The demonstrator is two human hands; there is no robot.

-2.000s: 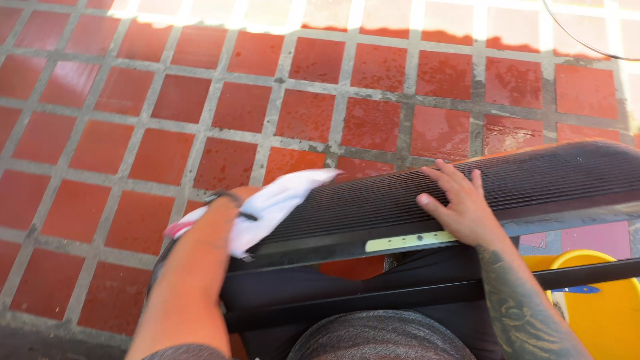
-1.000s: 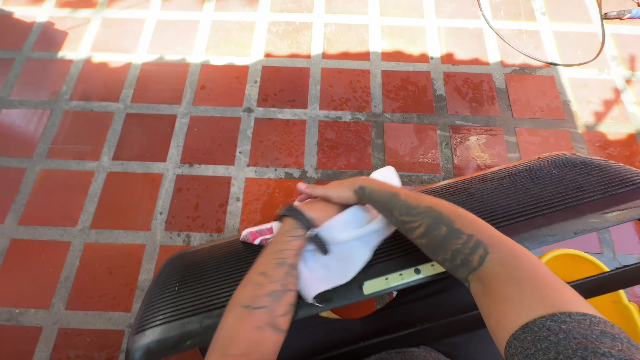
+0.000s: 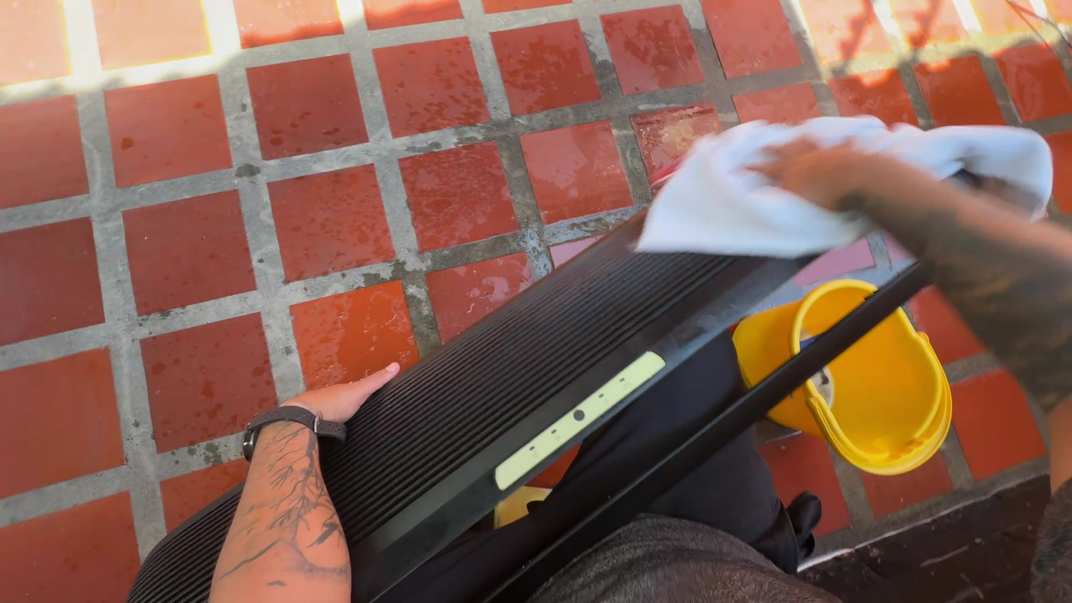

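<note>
A long black ribbed plastic panel (image 3: pixel 519 335) lies slantwise across my lap, with a pale yellow-green strip (image 3: pixel 579 420) set in its near edge. My left hand (image 3: pixel 347 397), with a dark watch on the wrist, rests on the panel's far edge, thumb stretched out; part of the hand is hidden by the panel and forearm. At the panel's upper right end, my right hand (image 3: pixel 808 172) presses on a white cloth (image 3: pixel 737 201), blurred by motion. The cloth covers that end of the panel and part of the fingers.
A yellow plastic bucket (image 3: pixel 942 402) stands on the red tiled floor (image 3: pixel 347 222) to the right, partly behind a black bar (image 3: pixel 754 394) that runs along the panel's near side. Some tiles look wet. A thin cable (image 3: pixel 1034 12) lies at the top right.
My hands were together on the cloth near the panel's middle; now my right hand is at the right end with the cloth, and my left hand is apart from it on the panel. The view has shifted.
</note>
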